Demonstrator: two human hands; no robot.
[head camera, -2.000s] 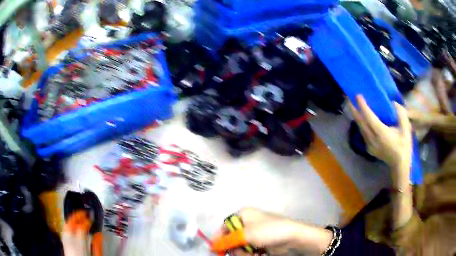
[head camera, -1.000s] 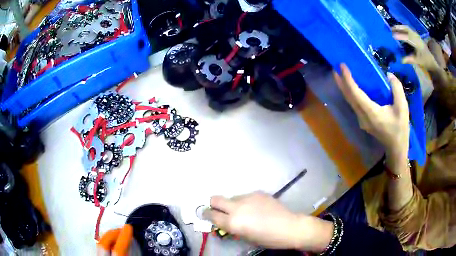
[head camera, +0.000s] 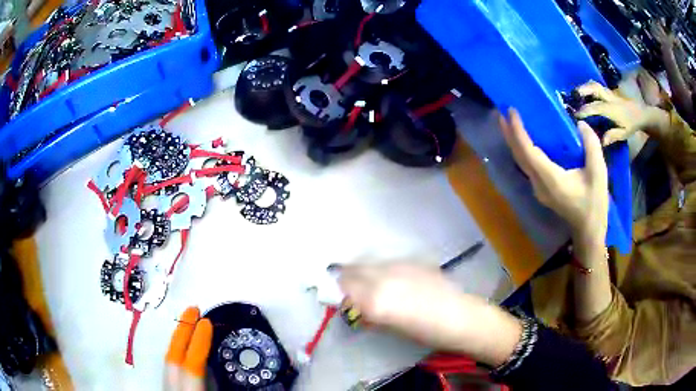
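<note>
My left hand (head camera: 186, 353), with orange finger cots, is at the bottom edge, partly cut off, its fingers against a black camera housing (head camera: 250, 359) with a ring of round parts inside. My right hand (head camera: 397, 302) is blurred, right of the housing. It holds an LED ring board (head camera: 329, 289), pale side showing, with a red lead hanging down. A screwdriver (head camera: 462, 256) is also in this hand; its dark shaft points right and a bit of yellow handle shows under the fingers. Loose LED ring boards (head camera: 183, 208) with red leads lie in a pile at the left.
A blue parts bin (head camera: 114, 103) full of boards stands at upper left. Black housings (head camera: 416, 130), some with rings, crowd the back centre. Another person's hands (head camera: 572, 187) hold a tilted blue bin (head camera: 496, 57) at right. A yellow-orange stripe (head camera: 492, 218) crosses the bench.
The ring board in my right hand has risen slightly off its earlier spot, its red lead now more visible. My left fingers have moved up beside the housing. The other person's hand shifted on the blue bin.
</note>
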